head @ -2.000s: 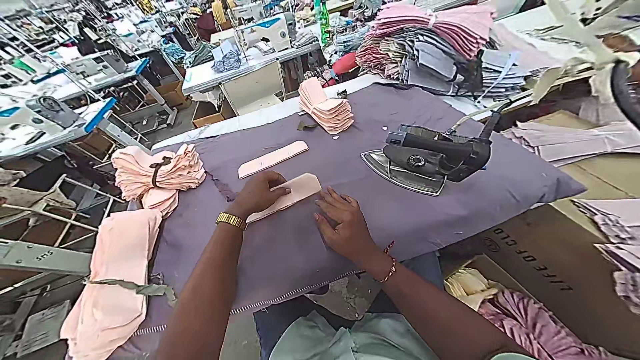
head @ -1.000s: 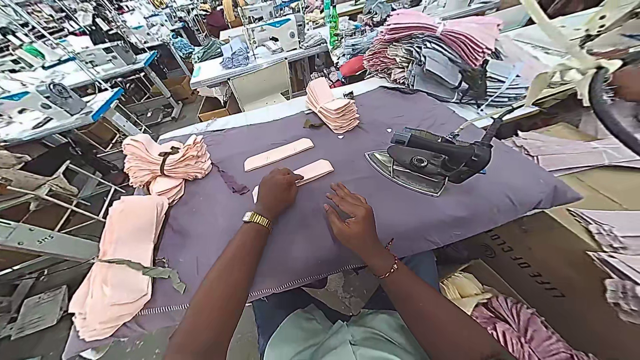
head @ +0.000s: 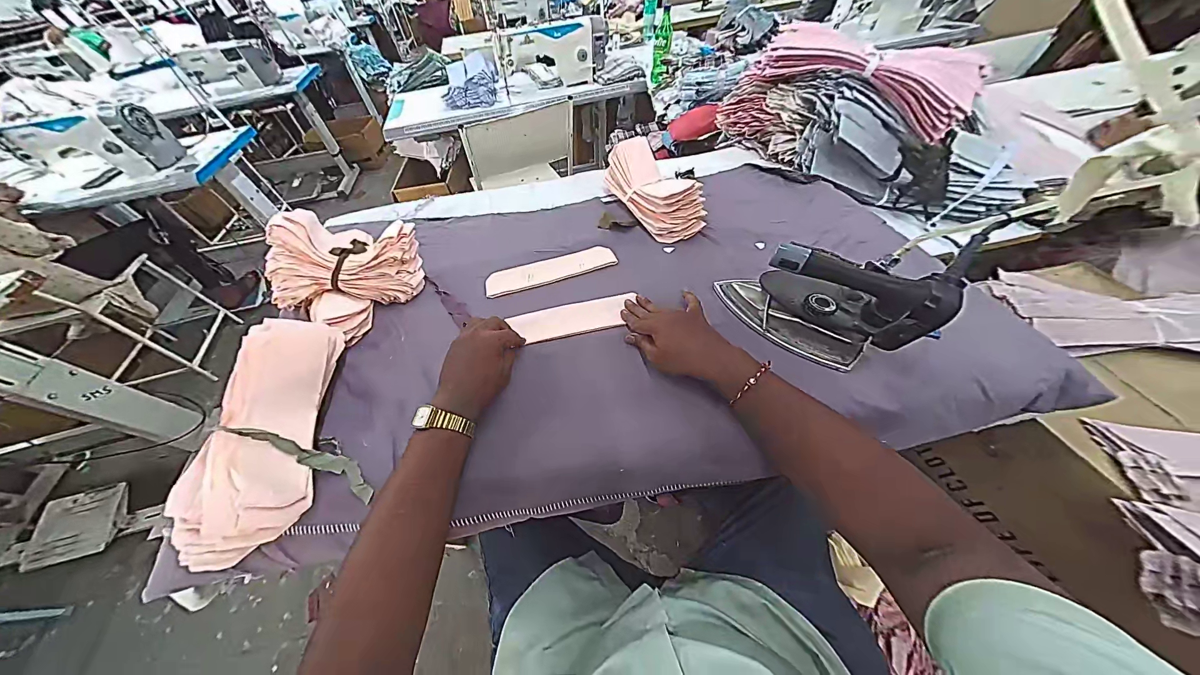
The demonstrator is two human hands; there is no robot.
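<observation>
On the purple padded ironing surface (head: 600, 431) lies a flat peach fabric strip (head: 574, 320). My left hand (head: 480, 361) has its fingertips on the strip's left end. At the right end rest the fingertips of my right hand (head: 677, 336). Just beyond is a second peach strip (head: 551, 272), lying flat. An electric iron (head: 844, 305) sits on the cloth to the right of my right hand, its soleplate facing left. Peach fabric pieces form a tied bundle at the left (head: 339, 262), a tied stack at the lower left (head: 267, 422) and another bundle at the back (head: 654, 192).
Pink and grey fabric stacks (head: 853, 84) stand at the back right, near the iron's cord. Sewing machines (head: 553, 47) on tables fill the background. A cardboard surface (head: 1012, 497) with more fabric pieces (head: 1153, 469) lies at the right.
My right hand, apart from the near strip one second ago, now touches its right end. My left hand has moved from on top of that strip to its left end. The iron stays put.
</observation>
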